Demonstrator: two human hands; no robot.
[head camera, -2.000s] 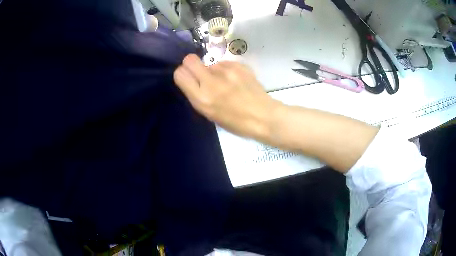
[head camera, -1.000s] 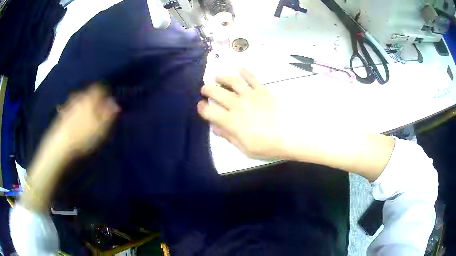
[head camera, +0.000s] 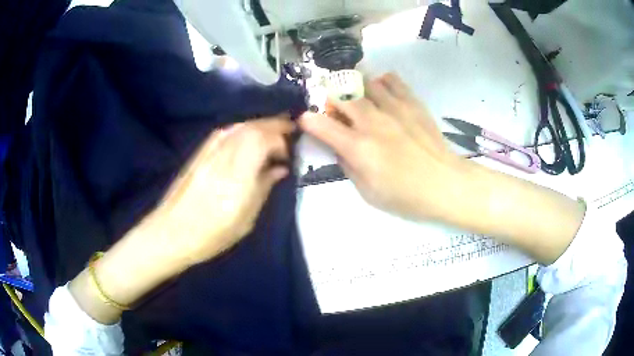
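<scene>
The dark navy cloth (head camera: 160, 83) covers the left side and hangs over the lap, its right edge running under the needle area. My left hand (head camera: 229, 181) lies on the cloth, fingers bent and pinching its edge just below the presser foot (head camera: 300, 76). My right hand (head camera: 396, 146) is right of the needle, its thumb tip at the cloth edge near the left fingertips; whether it grips the cloth is unclear. The cream ribbed knob (head camera: 345, 85) stands just above the right fingers. The white machine head (head camera: 233, 31) is at the top.
Pink-handled thread snips (head camera: 511, 151) lie open right of my right hand, with black shears (head camera: 556, 118) beside them. Dark scraps (head camera: 445, 19) lie at the top. Ruler marks (head camera: 459, 252) run along the table's front edge. A dark flat object (head camera: 521, 318) is at the lower right.
My left hand has moved right and up from over the cloth to its edge near the needle. My right hand has moved up toward the knob. The view has shifted, and the cloth at left is bunched differently.
</scene>
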